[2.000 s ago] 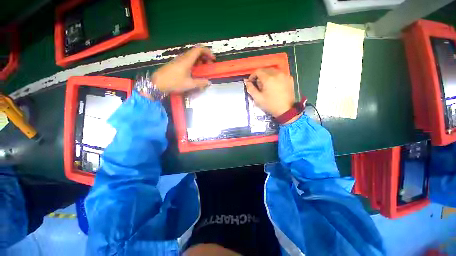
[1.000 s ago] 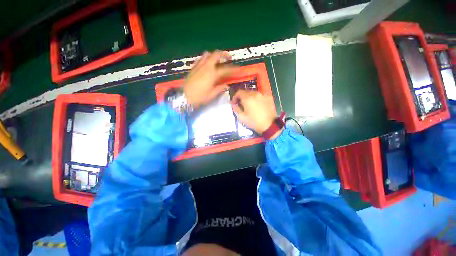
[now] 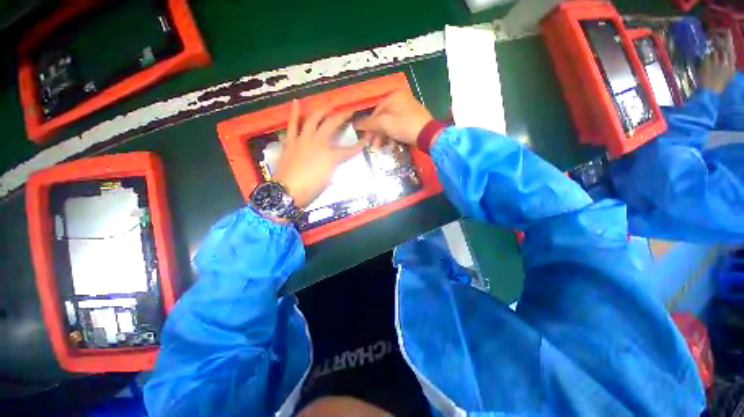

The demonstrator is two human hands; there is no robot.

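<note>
An open tablet assembly (image 3: 359,175) with a bright silver-white battery lies in a red holding frame (image 3: 330,96) in front of me. My left hand (image 3: 314,159), with a metal watch on the wrist, is over its left part, fingers spread, holding nothing that I can see. Its fingertips are close to those of my right hand. My right hand (image 3: 398,122), with a red wristband, is over the tablet's upper edge with fingers bent together. Whether a small part is between them cannot be told.
Another red-framed tablet (image 3: 108,252) lies at the left. A red-framed one (image 3: 102,53) is behind the worn white strip (image 3: 196,102). A pale sheet (image 3: 476,81) lies right of my work. Stacked red frames (image 3: 600,77) stand farther right, near another person's blue sleeve (image 3: 685,175).
The view has shifted right, so the bench things sit farther left. My left hand's fingers are now spread beside my right fingertips. Another person's arms show at the right.
</note>
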